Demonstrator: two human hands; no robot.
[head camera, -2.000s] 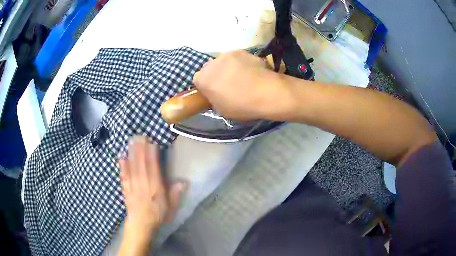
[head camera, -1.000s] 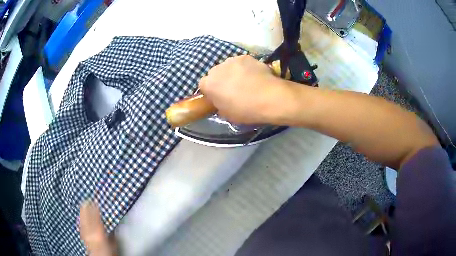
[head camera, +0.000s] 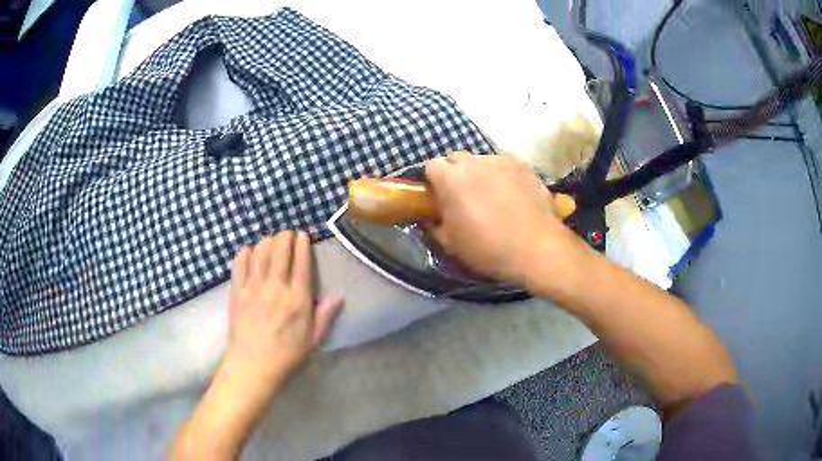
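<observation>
A black and white checked garment (head camera: 297, 171) lies spread on the off-white pressing pad (head camera: 360, 279), with an oval opening and a small dark tab below it. My right hand (head camera: 491, 212) grips the wooden handle (head camera: 388, 200) of the steam iron (head camera: 388, 252). The iron's pointed tip faces left at the garment's lower edge, and part of the iron overlaps the cloth. My left hand (head camera: 275, 297) lies flat, fingers together, with its fingertips on the garment's lower edge just left of the iron tip. It grips nothing.
A black hose and cable (head camera: 667, 162) run from the iron's rear to the upper right. A metal rest (head camera: 662, 135) stands at the table's far right corner. A white round disc (head camera: 624, 437) is on the floor below. A white strip (head camera: 97, 49) stands at upper left.
My left hand has moved up and right to the garment edge near the iron tip. The view has turned, and the garment's lower edge now runs flatter across it. The iron stays in my right hand.
</observation>
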